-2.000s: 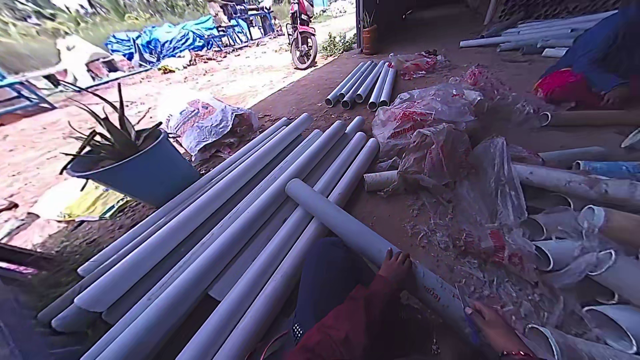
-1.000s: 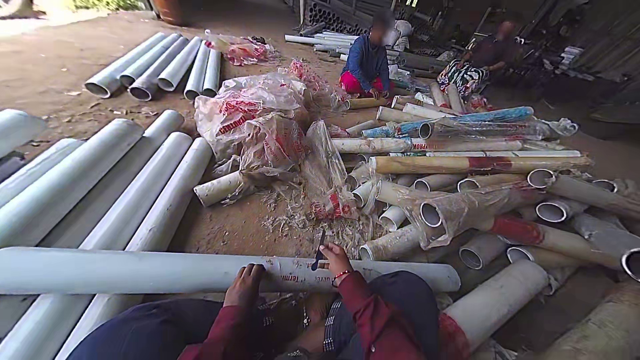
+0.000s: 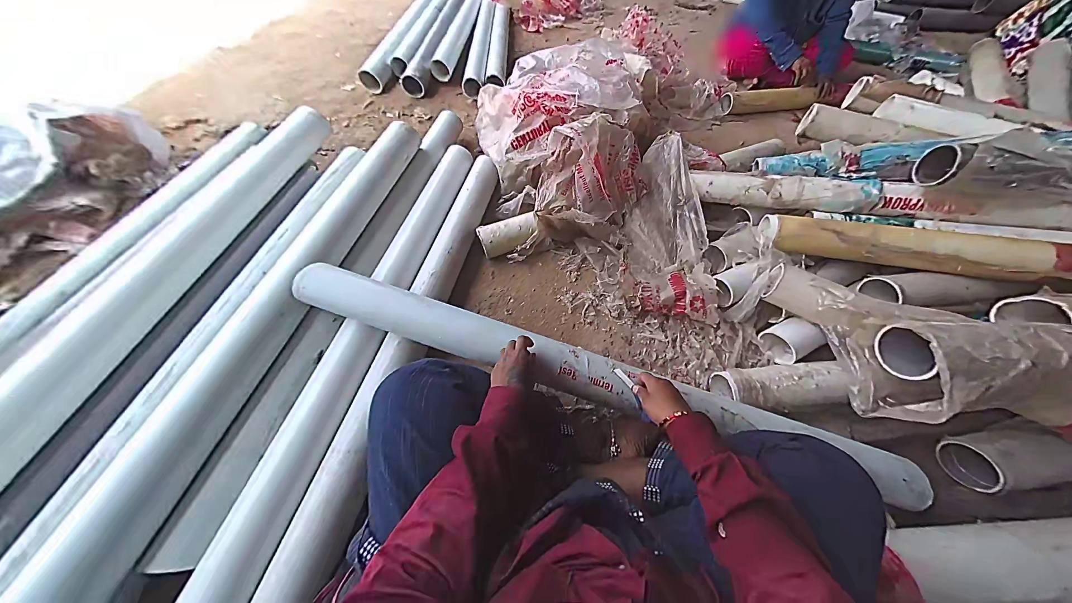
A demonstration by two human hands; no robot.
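Observation:
A long pale cardboard tube (image 3: 419,316) with a film bearing red print lies across my lap, its left end over other tubes. My left hand (image 3: 514,365) rests on its near side, left of the red print, fingers over the top. In my right hand (image 3: 660,397) is a small tool with a pale blade (image 3: 626,381), possibly a knife, held against the tube right of the print. The tool's handle is mostly hidden by my fingers. Scraps of shredded film (image 3: 670,352) lie on the ground just beyond the tube.
Long pale tubes (image 3: 209,368) lie side by side on my left. A shorter group of tubes (image 3: 452,42) lies farther ahead. Crumpled clear plastic wrap (image 3: 586,159) is in front. Mixed tubes (image 3: 913,243), some wrapped, pile up on the right, where another person (image 3: 791,42) sits beyond.
The view has swung widely. The tube across my lap lay level in the view one second ago and now slants down to the right. Both hands are still at it.

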